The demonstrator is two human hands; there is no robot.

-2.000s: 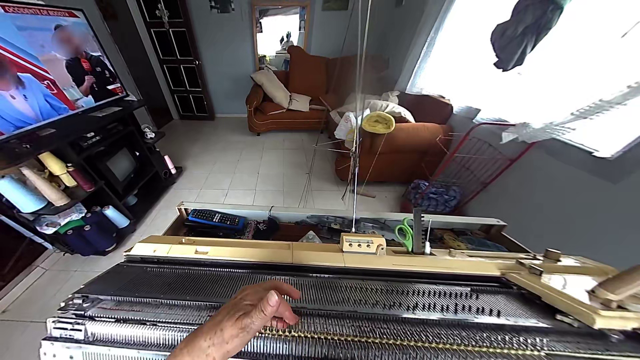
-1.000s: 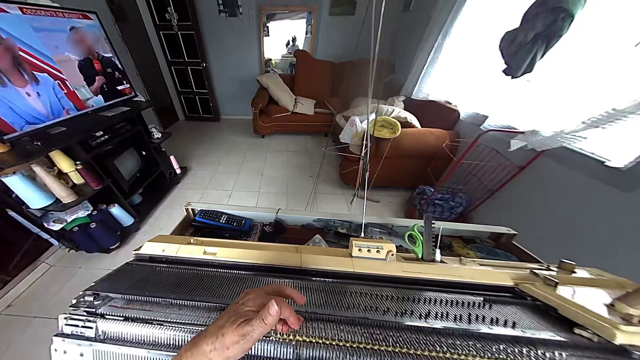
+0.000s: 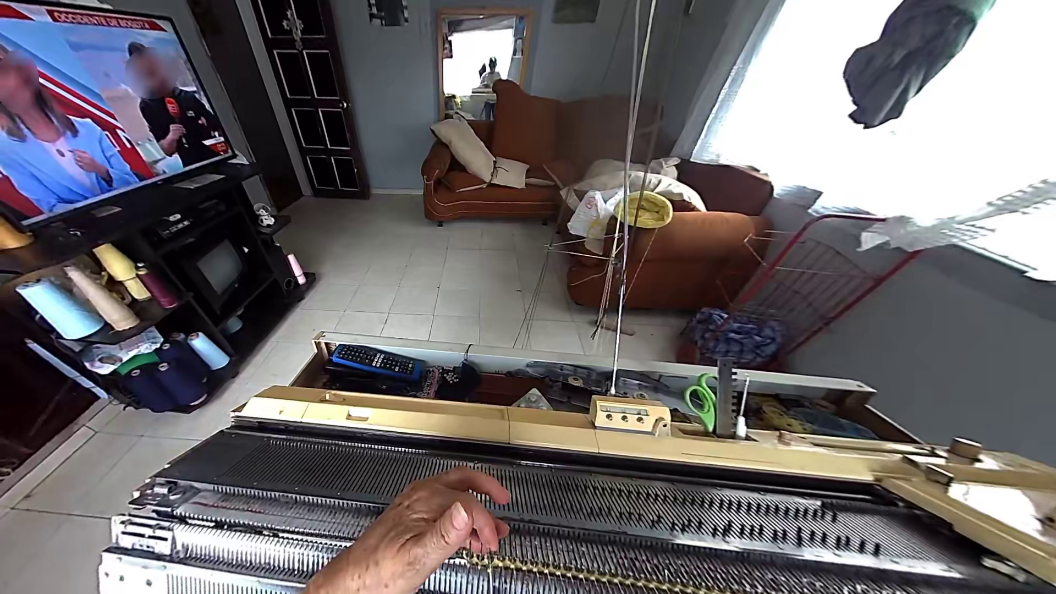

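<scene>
My left hand (image 3: 437, 528) hovers over the needle beds of a knitting machine (image 3: 330, 470), its fingers curled and partly spread near the start of a yellowish knitted edge (image 3: 577, 568). Whether the fingertips pinch a thread or a needle cannot be told. Behind the hand runs the machine's cream rail, with a row counter (image 3: 631, 414) on it. The carriage (image 3: 982, 503) sits at the right end of the bed. My right hand is out of view.
Behind the rail a tray holds a remote control (image 3: 377, 361), green-handled scissors (image 3: 702, 402) and a black comb-like tool (image 3: 726, 400). Yarn strands (image 3: 624, 247) hang down near the counter. Yarn cones (image 3: 62, 309) and a television (image 3: 99, 99) stand at left, orange sofas (image 3: 685, 247) beyond.
</scene>
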